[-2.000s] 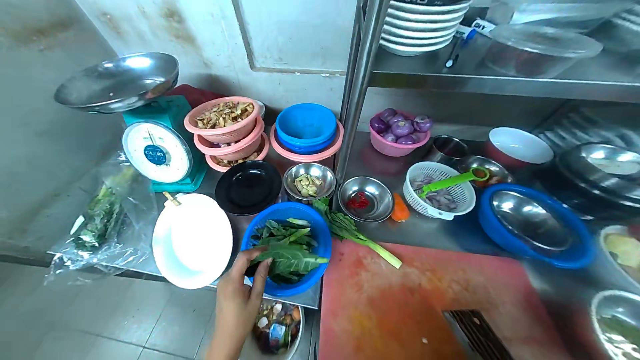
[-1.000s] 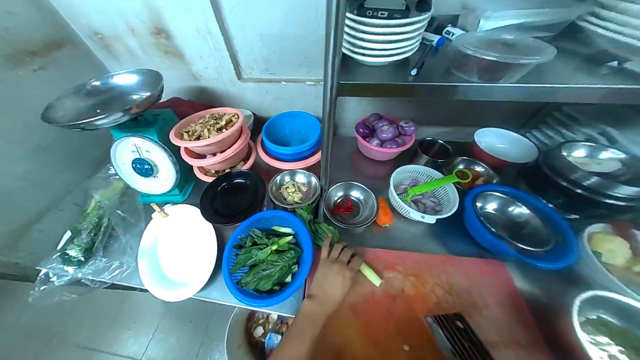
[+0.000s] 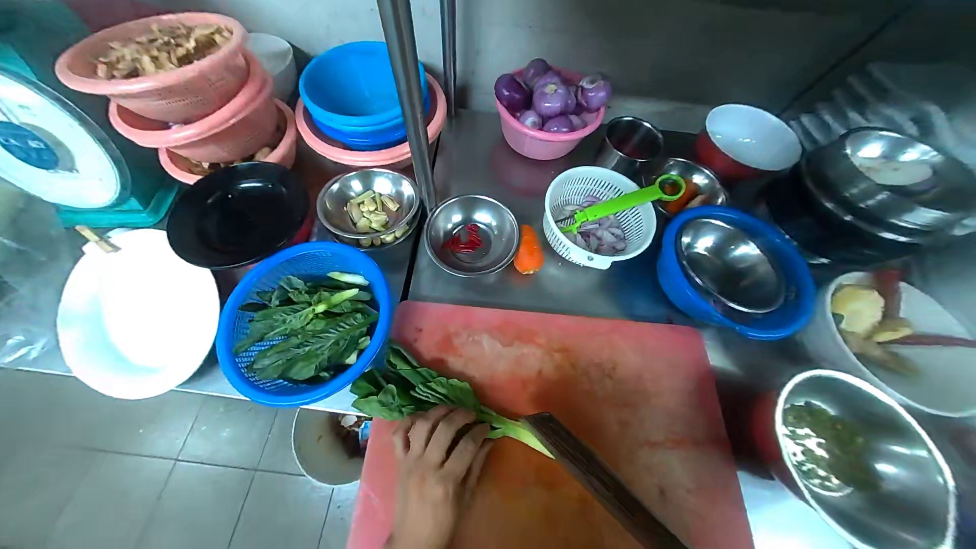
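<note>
On the red cutting board (image 3: 595,343), my left hand (image 3: 438,457) is closed over a stalk of leafy greens (image 3: 442,390). The leaves reach past the board's left edge toward a blue plastic basket (image 3: 385,305) of similar greens. The pale stem points right and meets the end of a dark blade, apparently a cleaver (image 3: 610,480), seen nearly edge-on. Its handle is out of frame, and my right hand is not in view. Above the board are a steel bowl (image 3: 492,263) with red chili pieces, an orange carrot piece (image 3: 528,250) and a white strainer (image 3: 560,244) with sliced onion and a green-handled tool.
An upright metal post (image 3: 412,99) stands behind the board. Left are a white oval dish (image 3: 84,320), a black bowl (image 3: 236,217), pink baskets (image 3: 183,95) and a scale (image 3: 57,152). Right are a blue bowl (image 3: 793,305) and a steel bowl (image 3: 877,457). A bin (image 3: 313,446) stands below.
My left hand has gone from the greens in the blue basket to the separate stalk, which now lies farther onto the board. The blade now meets the stem. The view has moved closer.
</note>
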